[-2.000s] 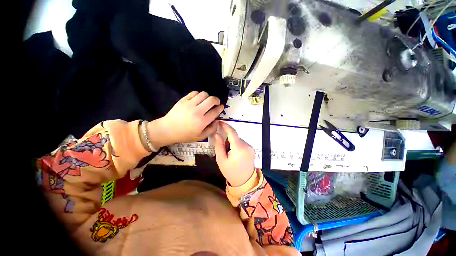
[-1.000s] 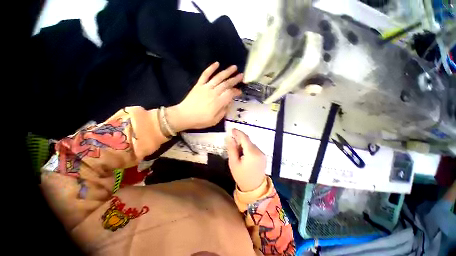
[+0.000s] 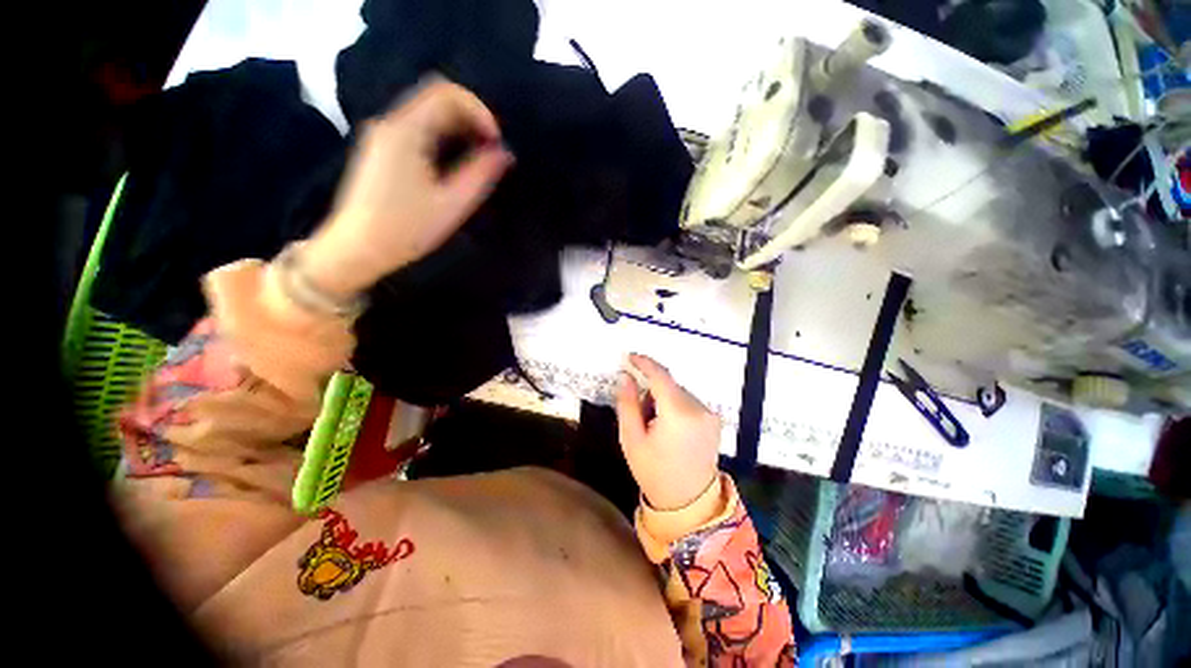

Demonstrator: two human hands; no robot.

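Note:
Black cut pieces [image 3: 575, 170] lie in a heap on the white table, left of the sewing machine head [image 3: 967, 222]. My left hand [image 3: 415, 183] is raised over the heap, blurred, with thumb and fingers curled towards each other; whether it pinches anything is unclear. My right hand [image 3: 670, 437] is at the table's near edge, below the needle area, thumb and forefinger close together; I cannot tell whether something thin is between them. The presser foot area [image 3: 712, 248] shows no hand at it. Thread snips [image 3: 930, 405] lie right of two black strips [image 3: 871, 379].
A lime-green basket [image 3: 115, 379] is at the left, partly under black fabric; part of its rim shows beside my left sleeve. A pale green basket [image 3: 816, 561] with clear and red plastic bags is below the table's right side. Grey fabric lies at the lower right.
My left hand has left the fabric edge near the needle and moved up and left over the heap. The view has shifted. The black pieces have moved away from the near edge, baring more table.

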